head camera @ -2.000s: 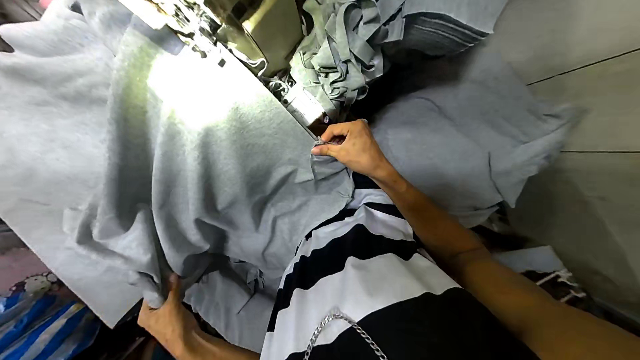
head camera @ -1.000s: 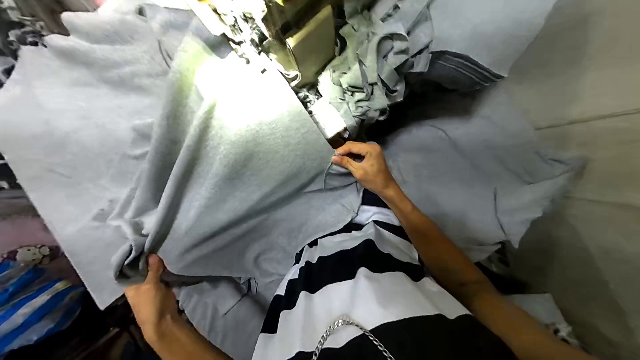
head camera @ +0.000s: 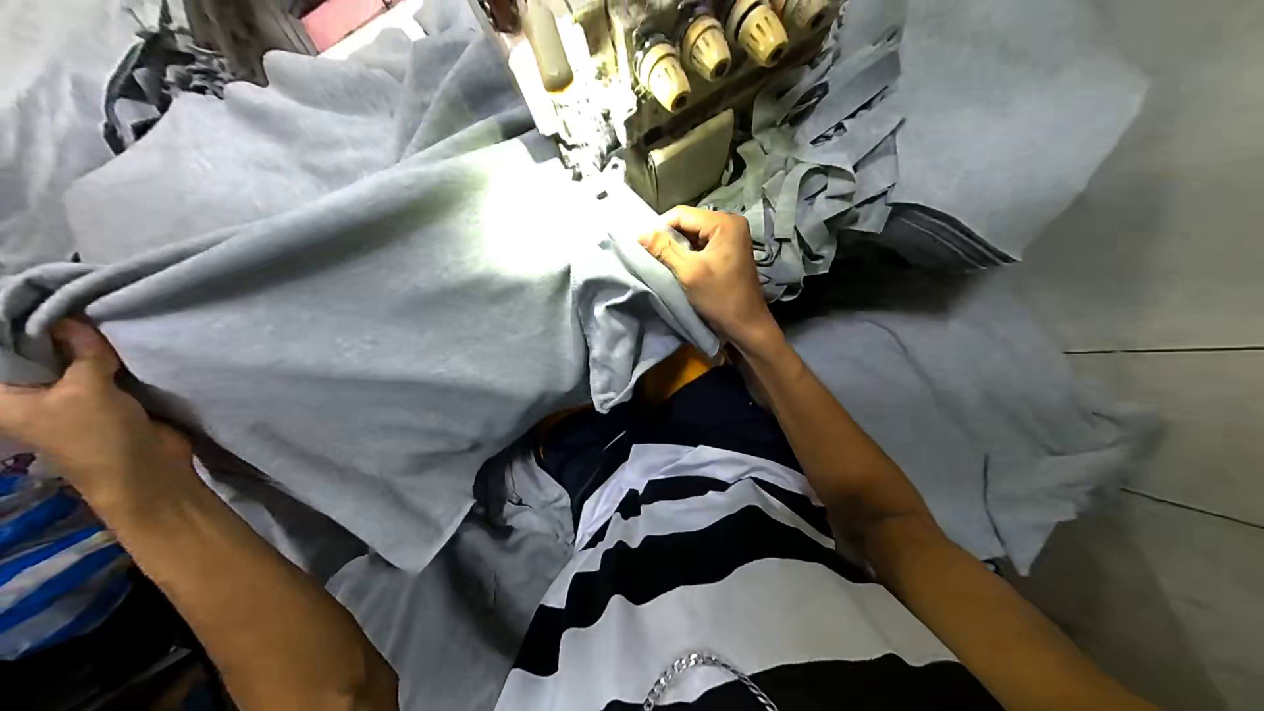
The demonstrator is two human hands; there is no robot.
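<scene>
A grey fabric piece (head camera: 395, 306) is stretched between my two hands, over my lap and up to an overlock sewing machine (head camera: 671, 89). My left hand (head camera: 89, 415) grips a bunched fold of it at the far left. Close to the needle area, my right hand (head camera: 711, 267) pinches the fabric's edge between thumb and fingers. The machine's lamp lights the cloth brightly just left of that hand, and glare hides the exact stitching point. Yellowish tension knobs (head camera: 706, 47) line the machine's front.
Curled grey fabric trimmings (head camera: 800, 197) hang right of the machine. More grey cloth (head camera: 928, 395) drapes behind my right forearm, above a tiled floor (head camera: 1175, 415). A blue-and-white striped plastic bag (head camera: 59, 563) lies at the lower left. Further grey cloth (head camera: 247, 148) is heaped at the upper left.
My left hand has moved up and outward with its fabric fold, drawing the cloth wide. My right hand is closer to the lit needle area, holding the edge. The view has shifted toward the machine.
</scene>
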